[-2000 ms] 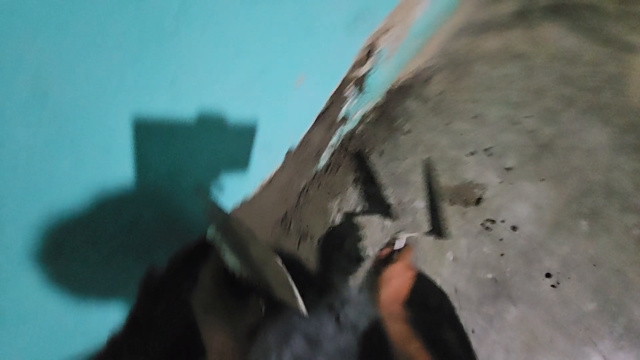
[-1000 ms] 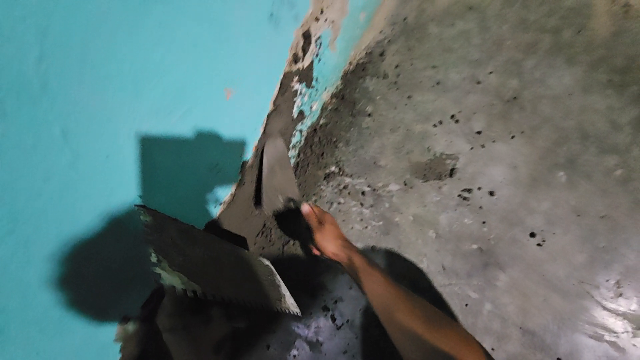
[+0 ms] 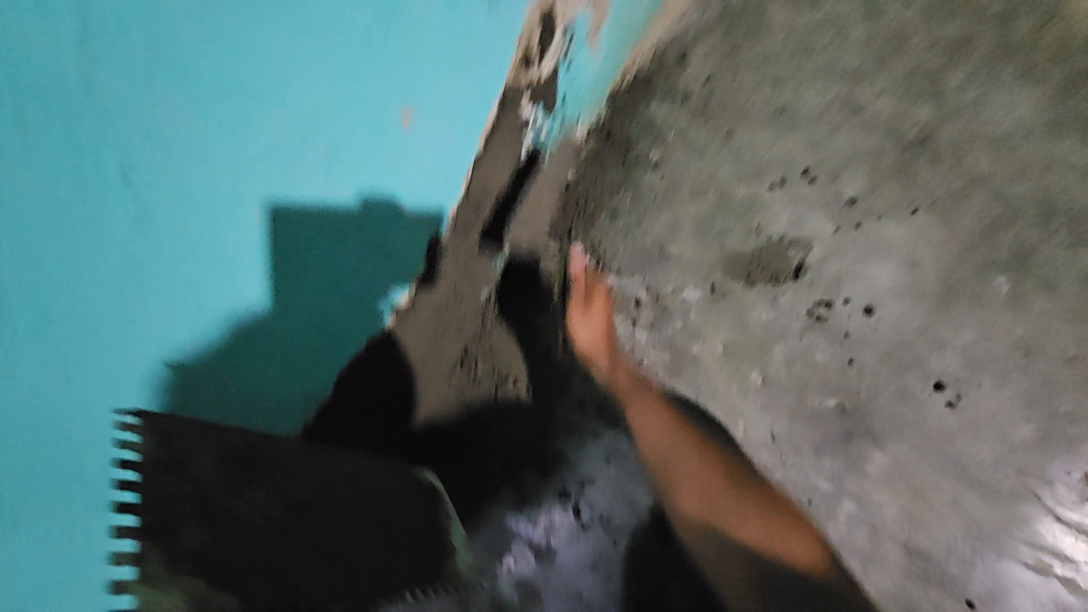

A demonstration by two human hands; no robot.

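My right hand (image 3: 592, 319) grips a putty knife or trowel, largely lost in blur and shadow. Its pale blade (image 3: 540, 200) lies against the grey mortar band (image 3: 467, 340) at the foot of the turquoise wall (image 3: 204, 102). At the lower left is a dark, flat notched trowel (image 3: 289, 510), with square teeth along its left edge. My left hand does not show; what holds the notched trowel is hidden.
Grey concrete floor (image 3: 892, 229) spreads to the right, spotted with dark crumbs and a mortar smear (image 3: 769, 259). Turquoise paint is chipped along the wall's base. Shadows fall across the wall and the mortar band.
Since one second ago my right hand and its blade have moved up along the wall's base. The notched trowel has shifted lower and turned, its teeth now at the left.
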